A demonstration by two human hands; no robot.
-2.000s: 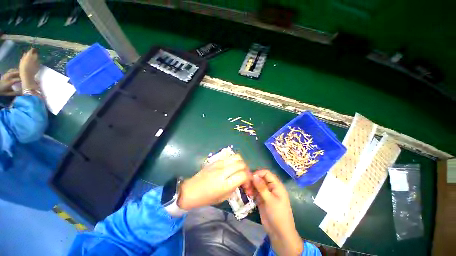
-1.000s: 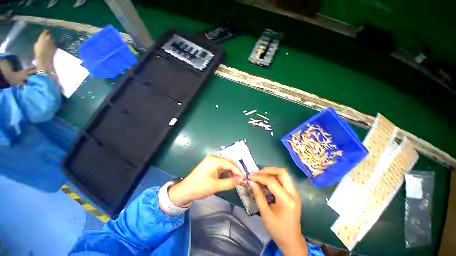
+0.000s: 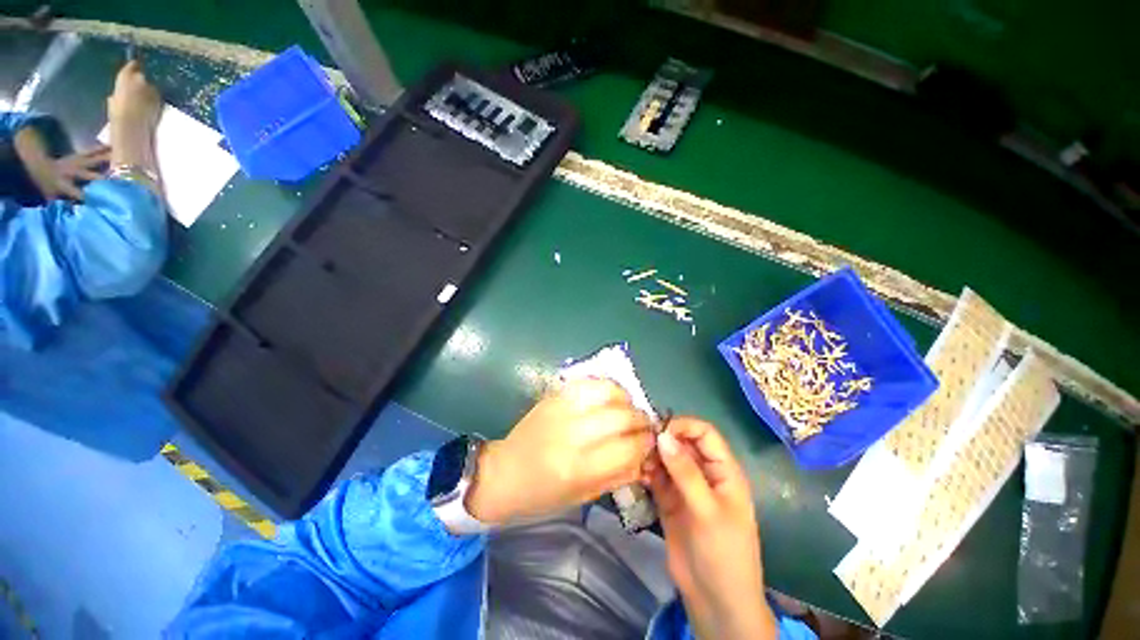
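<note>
A silver-white workpiece point(image 3: 608, 368) lies at the bench's near edge, mostly hidden under my hands. My left hand point(image 3: 569, 453), with a watch at the wrist, is turned over above the workpiece. My right hand point(image 3: 704, 490) is beside it, and the fingertips of both hands meet over the workpiece. A small dark bit shows between the fingertips, too small to name. Whether my left fingers hold anything is hidden. A blue bin point(image 3: 871, 390) heaped with tan slivers point(image 3: 800, 373) stands to the right.
A black tray point(image 3: 338, 294) at left holds one workpiece point(image 3: 490, 119). Another lies on the green surface behind point(image 3: 663, 106). Loose slivers point(image 3: 659, 295) lie ahead. Adhesive sheets point(image 3: 948, 469) and a clear bag point(image 3: 1056, 531) lie right. A neighbour's blue sleeves and hands are far left.
My left hand has rolled over the workpiece, hiding more of it than one second ago. My fingertips stay together. The view has shifted, so the bench items appear slightly displaced.
</note>
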